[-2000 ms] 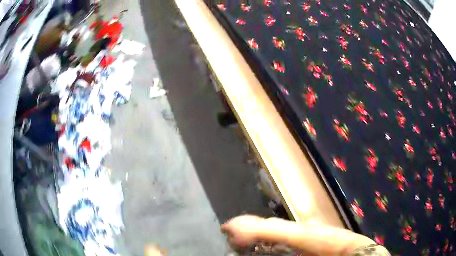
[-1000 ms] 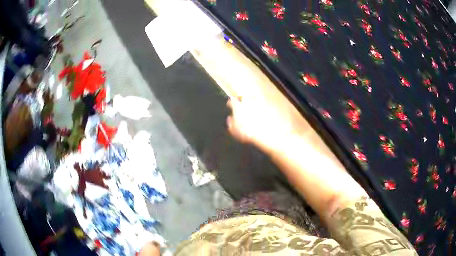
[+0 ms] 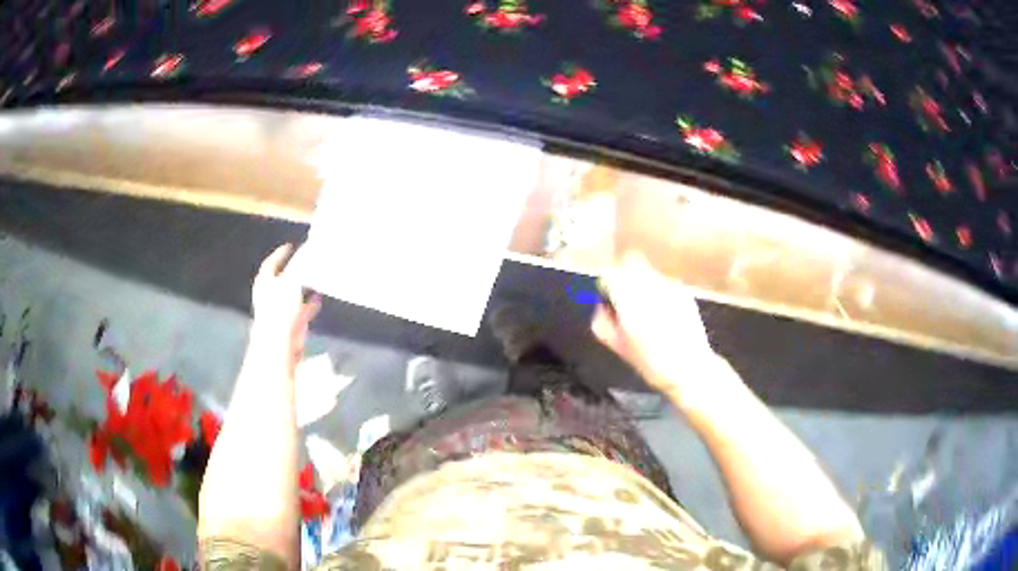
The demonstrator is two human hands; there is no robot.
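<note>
A white paper sheet (image 3: 419,223) lies partly on the table's wooden edge, its near part hanging over the front. My left hand (image 3: 281,299) holds its lower left corner between thumb and fingers. My right hand (image 3: 653,329) is right of the sheet, just below the table edge, with fingers curled. A small blue thing (image 3: 583,294), looking like part of a pen, shows at its fingertips; the rest is blurred or hidden. Black fabric with red flowers (image 3: 625,78) covers the table behind the sheet.
The pale wooden table edge (image 3: 770,262) curves across the view. Red scraps (image 3: 145,424) and white and blue scraps lie on the grey floor at the lower left. More blue and white cloth (image 3: 966,544) shows at the lower right. My body stands close to the table.
The view has turned to face the table. The sheet, at the upper left edge before, is now in front of me. My left hand has come up and taken hold of its corner.
</note>
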